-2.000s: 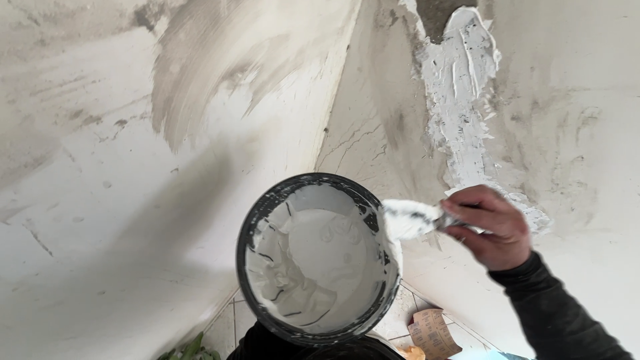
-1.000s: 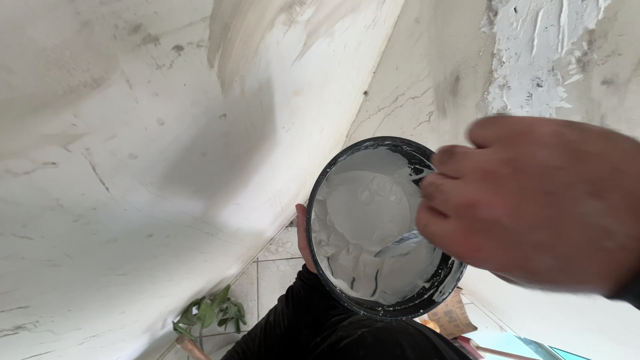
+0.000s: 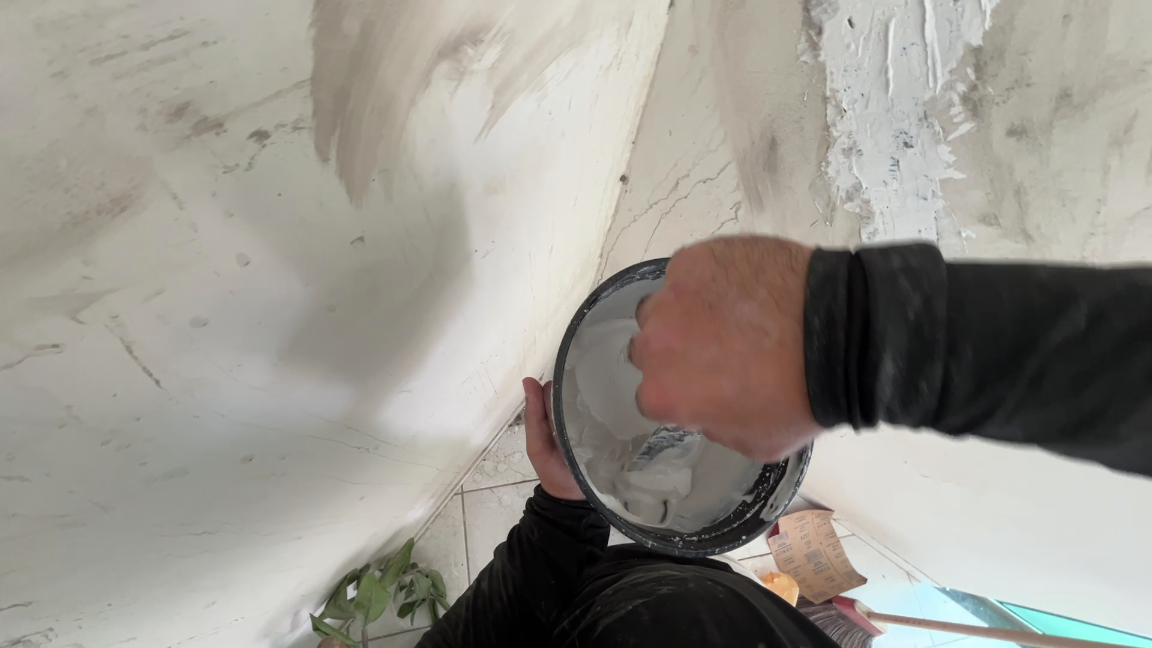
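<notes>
My left hand [image 3: 549,445] holds the side of a black bucket [image 3: 565,423], its fingers along the outer wall. Pale grey-white filler paste [image 3: 612,396] lies in the bucket. Over the opening is my right hand [image 3: 733,346], closed on a tool that it mostly hides; a paste-smeared metal blade [image 3: 666,445], likely of a putty knife, shows below the fingers, in the paste. A rough strip of white filler [image 3: 891,117] runs down the right-hand wall [image 3: 1062,144] beyond the bucket.
A stained, scratched wall [image 3: 225,378] fills the left side and meets the other wall in a corner. On the tiled floor [image 3: 499,490] are a leafy plant [image 3: 373,589], a sheet of printed brown paper [image 3: 816,553] and a brush head [image 3: 837,621] with a wooden handle [image 3: 981,627].
My right hand has moved from the bucket's right rim, where the coated blade was, to over its opening, and the blade is now in the paste. My left hand has come into view.
</notes>
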